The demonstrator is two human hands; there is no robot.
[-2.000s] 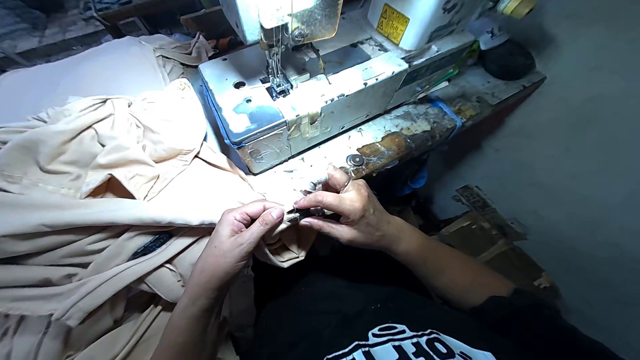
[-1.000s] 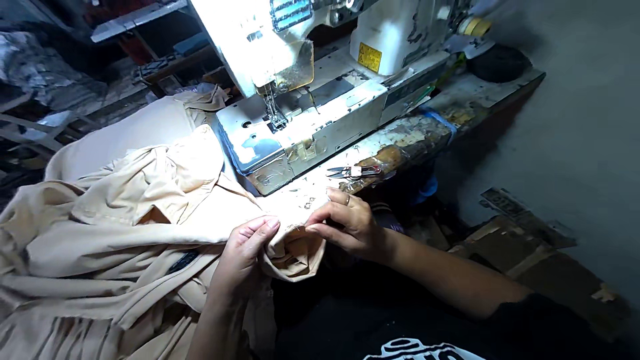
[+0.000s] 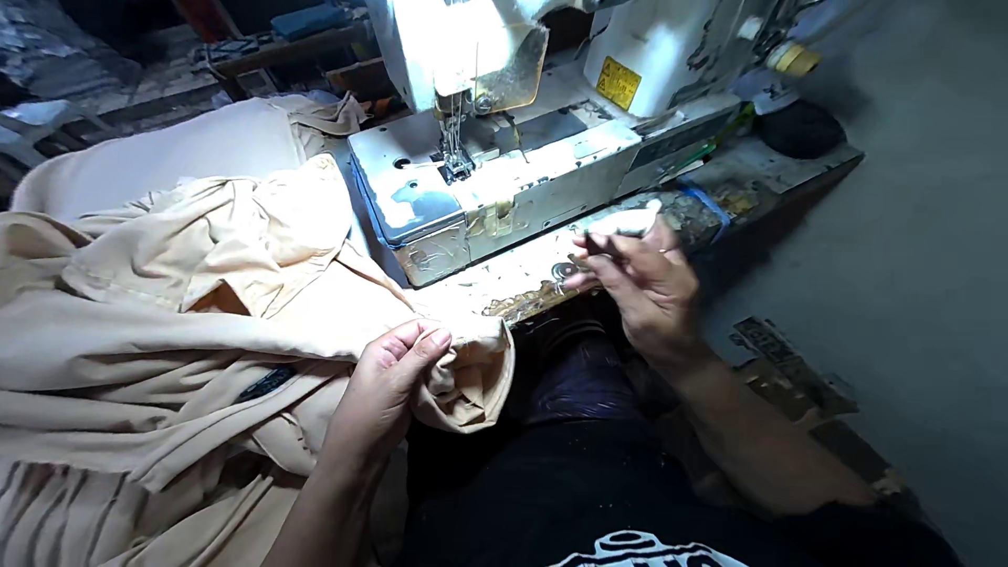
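Observation:
My left hand pinches the beige fabric near a rolled, open tube end that hangs at its right. A large heap of this fabric spreads over the left side. Over the worktable's front edge, apart from the fabric, is my right hand, blurred. A small dark tool, most of it hidden, sits between its thumb and fingers. Beyond both hands stands an industrial sewing machine with its needles and presser foot lit; no fabric lies under the foot.
The worn worktable runs along the machine's front, with a round metal fitting and a blue strap. A dark round object lies at its right end. A grey wall and cardboard are at right.
Two seconds ago both hands met at the fabric end, the right with snips. The snips then lay on the table; now they no longer show there. My right hand has left the fabric.

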